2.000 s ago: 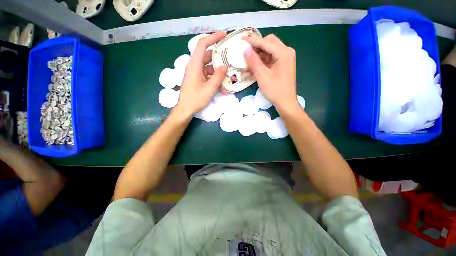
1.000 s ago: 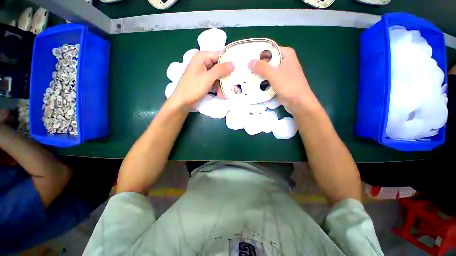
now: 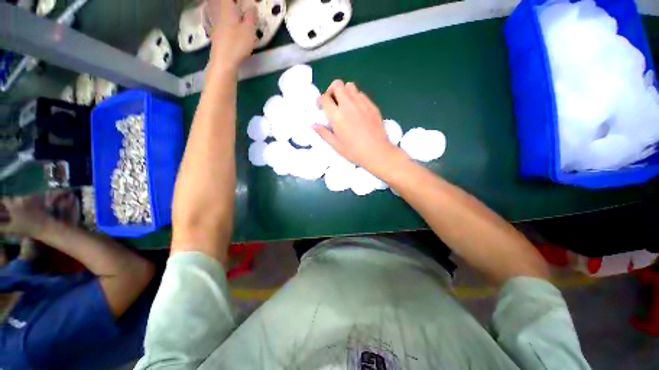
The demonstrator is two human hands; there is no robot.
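Note:
White round pads (image 3: 296, 159) lie in a loose overlapping cluster on the green bench top. My right hand (image 3: 354, 123) is over the upper right part of the cluster, fingers bent; whether it holds a pad cannot be told. My left hand (image 3: 233, 29) reaches past the guide rail to the conveyor, at the top edge of the picture. It is at a cream housing (image 3: 271, 18) with dark holes; whether it grips the housing cannot be told. Another cream housing (image 3: 318, 22) lies just right of it.
A blue bin of white pads (image 3: 538, 108) stands at the right. A blue bin of small beige-grey pieces (image 3: 168, 159) stands at the left, beside a black box (image 3: 61, 130). The pale guide rail (image 3: 405, 30) borders the conveyor. A neighbour's arm (image 3: 87, 253) is at lower left.
The housing that both hands held over the pads is gone from there. My left hand has moved up and left to the conveyor. My right hand has come down onto the pads. The view has turned.

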